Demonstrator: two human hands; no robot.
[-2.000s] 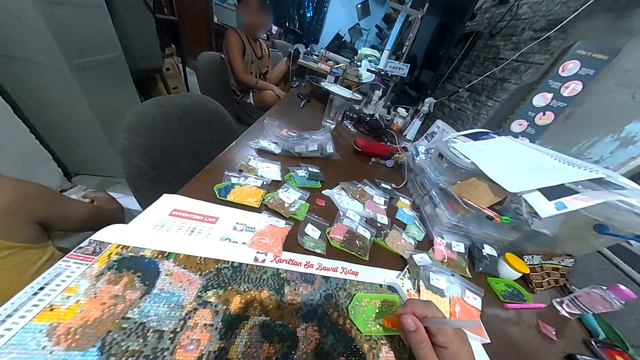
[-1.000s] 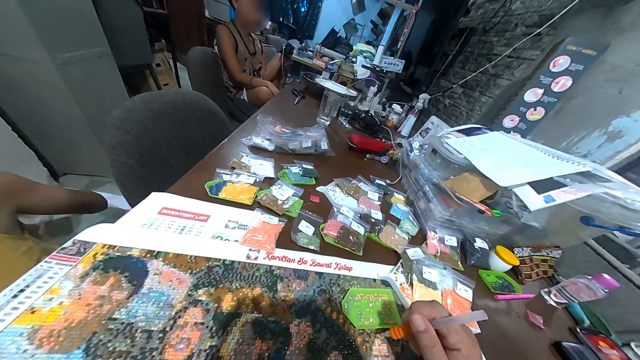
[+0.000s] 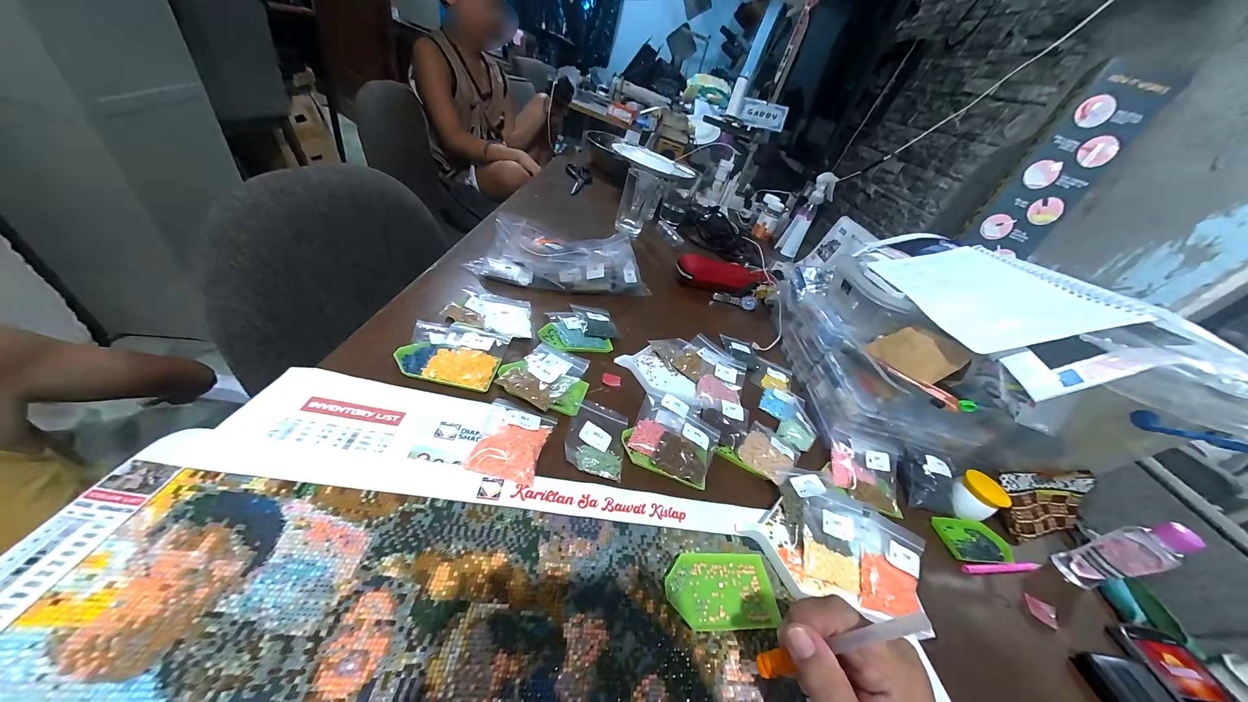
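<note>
My right hand (image 3: 846,651), low in the view, grips a diamond-painting applicator pen (image 3: 877,632) with a pale, translucent shaft and an orange end. That end is over the right part of a diamond-painting canvas (image 3: 439,585). Just up and left of the hand, a green plastic tray (image 3: 722,592) with scattered small beads lies on the canvas. Small zip bags of orange and pale yellow beads (image 3: 846,561) lie behind the hand on a white tray. More bead bags, such as one of salmon beads (image 3: 509,450), cover the table beyond the canvas edge. My left hand is not in view.
Stacked clear plastic containers (image 3: 877,361) hold a spiral notebook (image 3: 1004,297) at right. A pink-capped bottle (image 3: 1126,554) and phones (image 3: 1175,663) lie at the right edge. Across the table are a red case (image 3: 720,273), a glass (image 3: 639,200), a grey chair (image 3: 317,263) and a seated person (image 3: 468,107). Another person's arm (image 3: 97,380) is at left.
My right hand stays near the green tray with the pen held throughout. The arm of the person at left has shifted. The view has moved slightly.
</note>
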